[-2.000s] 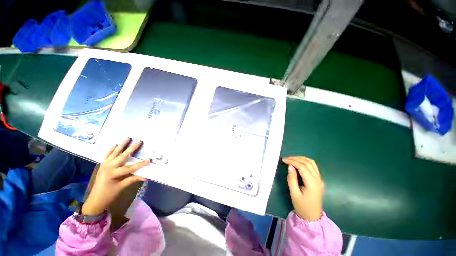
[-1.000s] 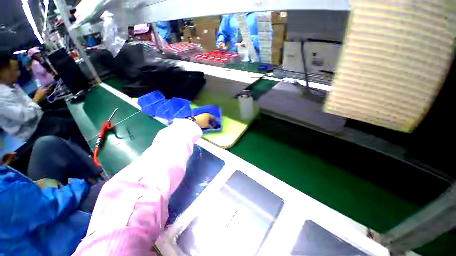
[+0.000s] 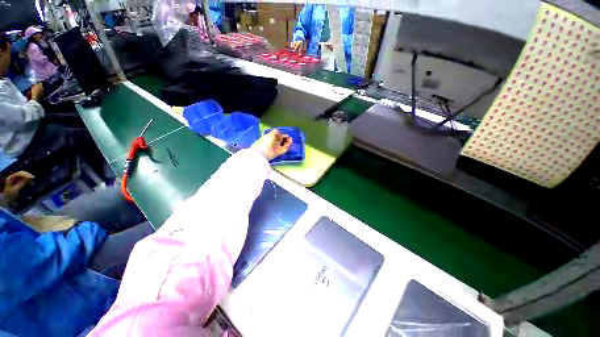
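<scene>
My left hand [image 3: 273,143] is at the end of my outstretched pink sleeve, over the nearest blue parts bin [image 3: 294,153]. Its fingers are curled together near a small dark bit; whether it is gripped I cannot tell. My right hand is out of the picture. The white carrier tray [image 3: 361,230] lies below with three tablet back covers: a dark blue one [image 3: 271,220] partly behind my sleeve, a grey one [image 3: 329,263] with a central logo, and another grey one [image 3: 437,316] with shiny film streaks, cut off by the lower edge.
Two more blue bins [image 3: 235,129] stand on the yellow-green mat [image 3: 316,161] beside a translucent bottle [image 3: 337,136]. A red air blow gun [image 3: 137,150] lies on the green bench. A dotted yellow board [image 3: 539,99] hangs at right above a metal post [image 3: 559,289]. People sit at left.
Since two seconds ago the view has swung left and my left hand has gone from the tray to the bin. In the last second its fingers have lifted slightly and curled; my right hand has left view.
</scene>
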